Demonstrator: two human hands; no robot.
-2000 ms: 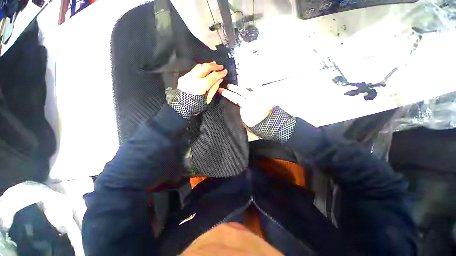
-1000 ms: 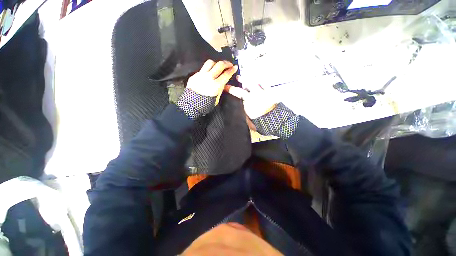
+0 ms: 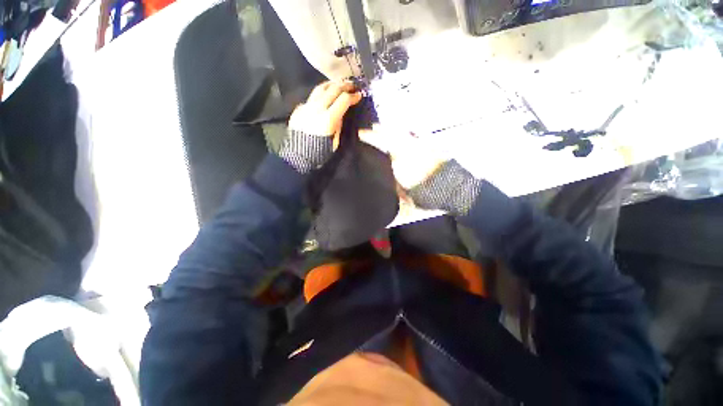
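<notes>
A black mesh back panel (image 3: 212, 103) lies on the white table left of the sewing machine, its near end hanging over the front edge. A camouflage webbing band (image 3: 254, 40) runs along it, with a black strap (image 3: 258, 106) across. My left hand (image 3: 323, 109) holds the panel's edge with fingertips beside the needle area (image 3: 363, 82). My right hand (image 3: 408, 165) lies at the panel's right edge, nearer me; its fingers are washed out by glare, and its grip is unclear.
The machine's control panel (image 3: 547, 11) is at the top. Black tangled bits (image 3: 577, 143) lie on the white table (image 3: 483, 151). Clear plastic (image 3: 674, 176) is at the right edge. A white plastic bag (image 3: 59, 317) with dark contents is at lower left, and dark pieces (image 3: 40, 182) lie at far left.
My left hand has moved up closer to the needle. The panel's near end has folded and shifted up, showing a smoother dark face. My right hand has moved slightly away from my left.
</notes>
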